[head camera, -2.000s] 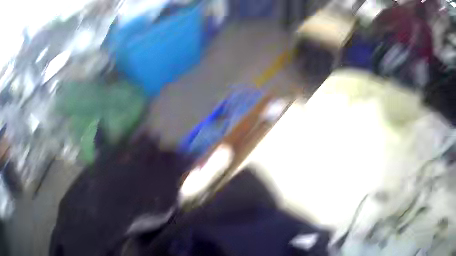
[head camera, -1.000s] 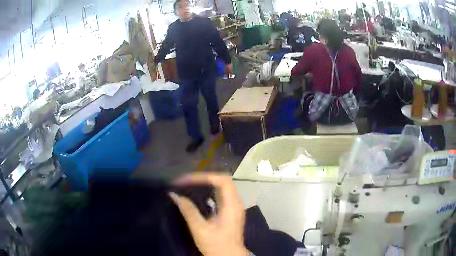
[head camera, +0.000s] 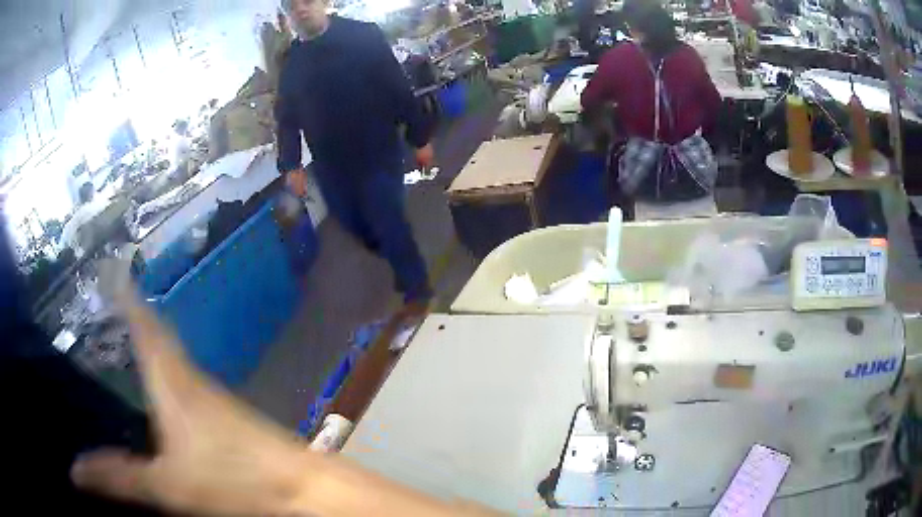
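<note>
A dark, blurred garment piece (head camera: 61, 404) fills the lower left edge. My right hand (head camera: 222, 444) reaches left from the bottom, bare and blurred. Its fingers are spread in front of or against the dark cloth, and no grip shows. My left hand is not in view. The off-white JUKI sewing machine (head camera: 748, 369) stands on the white table (head camera: 465, 404) at lower right. No cloth shows under its presser foot. A smartphone (head camera: 753, 483) with a pale pink screen lies under the machine arm.
A cream tub (head camera: 485, 278) with scraps is behind the machine. A blue bin (head camera: 233, 293) stands left across the aisle. A person in dark blue (head camera: 354, 111) is in the aisle. Another in dark red (head camera: 657, 96) faces away beyond a wooden box (head camera: 502, 167).
My right hand has moved left and opened from its curled hold at the dark cloth. The cloth has shifted to the left edge, uncovering the tabletop. More of the machine and the phone now show.
</note>
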